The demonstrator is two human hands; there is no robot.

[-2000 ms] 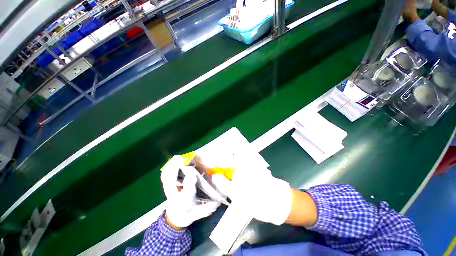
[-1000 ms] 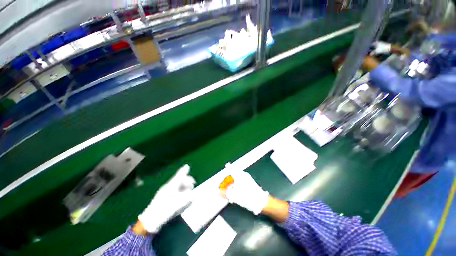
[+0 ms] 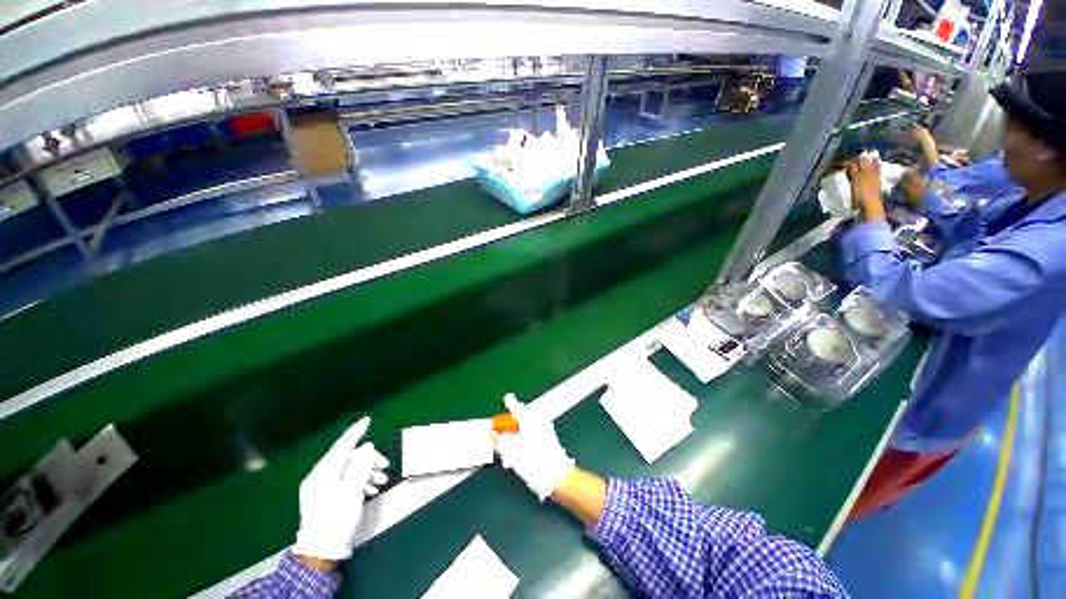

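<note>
My right hand point(image 3: 535, 451), in a white glove with an orange piece point(image 3: 504, 422) at the thumb and fingers, grips the right end of a white insert point(image 3: 448, 448). The insert lies level over the belt's pale edging. My left hand point(image 3: 336, 491), gloved in white, is left of the insert with fingers apart and holds nothing. A white sheet point(image 3: 472, 572) lies on the green surface near the bottom edge. A clear pack with dark contents point(image 3: 53, 503) lies on the belt at the far left.
White inserts point(image 3: 650, 408) lie right of my right hand. Beyond are a printed card point(image 3: 701, 345) and clear trays with round parts point(image 3: 828, 344). A metal post point(image 3: 800, 146) stands at the belt. A person in blue point(image 3: 953, 263) works at right. A light-blue bin point(image 3: 525, 192) is across the belt.
The pack that was in my hands earlier is on the belt and has moved left. My left hand let it go and is open. My right hand now holds out an insert. The view has tilted up.
</note>
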